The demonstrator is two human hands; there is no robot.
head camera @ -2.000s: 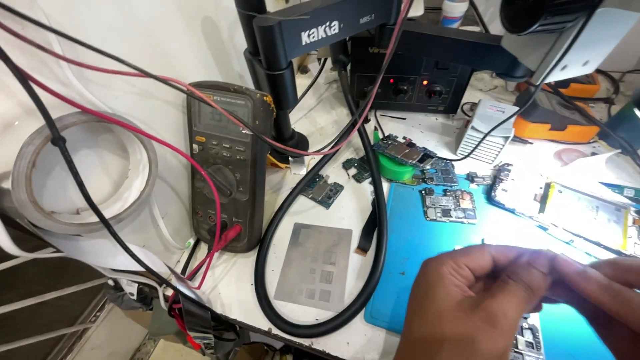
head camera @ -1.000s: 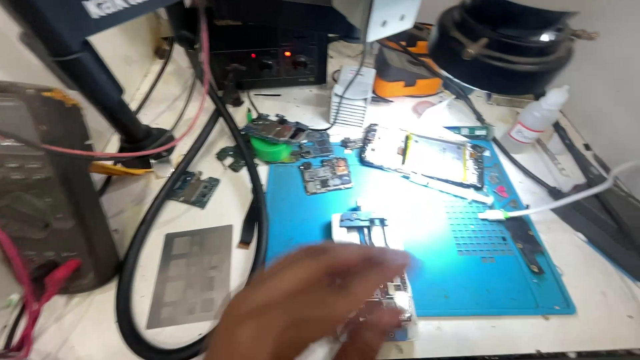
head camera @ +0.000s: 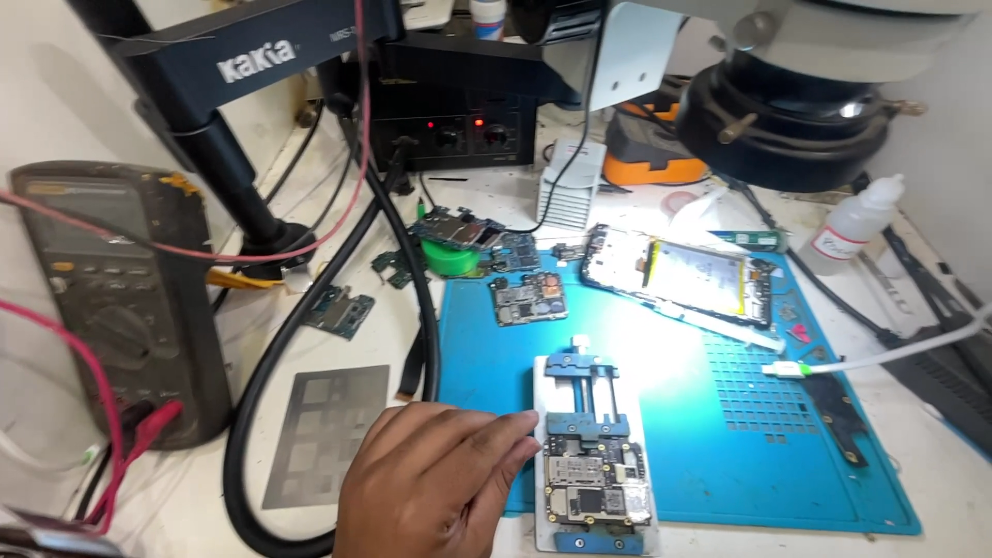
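My left hand [head camera: 446, 480] is at the lower middle, back of the hand upward. Its thumb and index fingertips are close together at the left edge of a metal PCB holder [head camera: 549, 399]. Whether they grip or touch it, I cannot tell. Blue clamp bars of the holder stand above and below a phone logic board [head camera: 597, 480]. The holder lies upright in view, over the front edge of a blue silicone work mat [head camera: 697, 480]. My right hand is out of view.
A multimeter [head camera: 116, 302], a black cable loop [head camera: 240, 434] and a metal stencil [head camera: 329, 434] lie left. Behind are loose logic boards [head camera: 529, 298], an opened phone [head camera: 690, 279] and a plastic bottle [head camera: 852, 225]. A microscope head [head camera: 783, 124] hangs above right; a white cable [head camera: 891, 358] crosses the mat.
Two seconds ago both hands were together at the lower right; the right is now out of view. Since one second ago, my left hand has moved off the holder's board to its left side.
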